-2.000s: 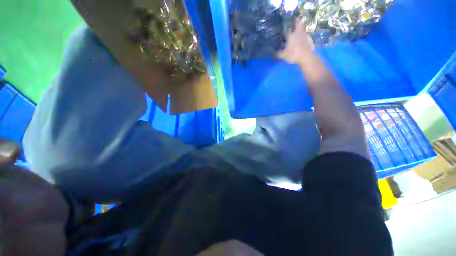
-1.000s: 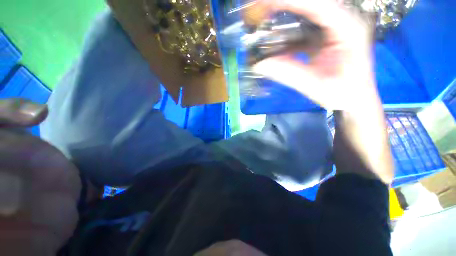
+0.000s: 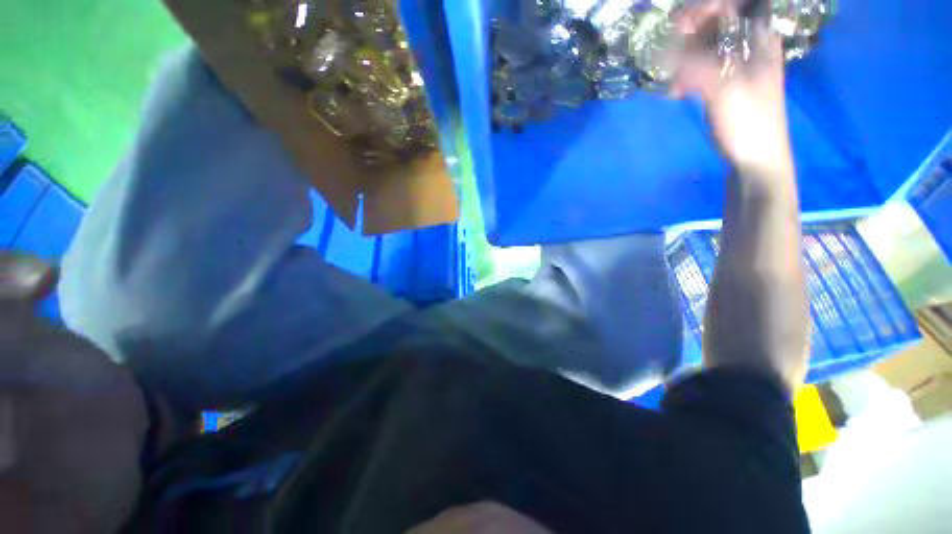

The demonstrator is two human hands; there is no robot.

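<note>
Small shiny clear and silvery parts point(image 3: 585, 52) lie in a loose heap in a deep blue crate point(image 3: 616, 177) at the top. My right hand point(image 3: 736, 78) reaches to the right part of this heap. It is blurred and its fingertips blend into the parts, so its grip cannot be told. A brown open carton point(image 3: 407, 198) left of the crate holds yellowish glittering parts point(image 3: 360, 89). My left hand point(image 3: 68, 417) is large, dim and close to the camera, cut off by the left edge. What it holds, if anything, cannot be told.
My legs point(image 3: 209, 250) are below the carton and crate. A blue slatted crate point(image 3: 856, 292) with pale rows inside is at the right. Blue crates point(image 3: 42, 214) stand on the green floor point(image 3: 78, 83) at left. A yellow object point(image 3: 814, 417) and brown cardboard point(image 3: 924, 365) are lower right.
One second ago my right hand was large and near the camera, with shiny parts in its fingers. It has moved away to the heap in the blue crate. My left hand has shifted slightly down.
</note>
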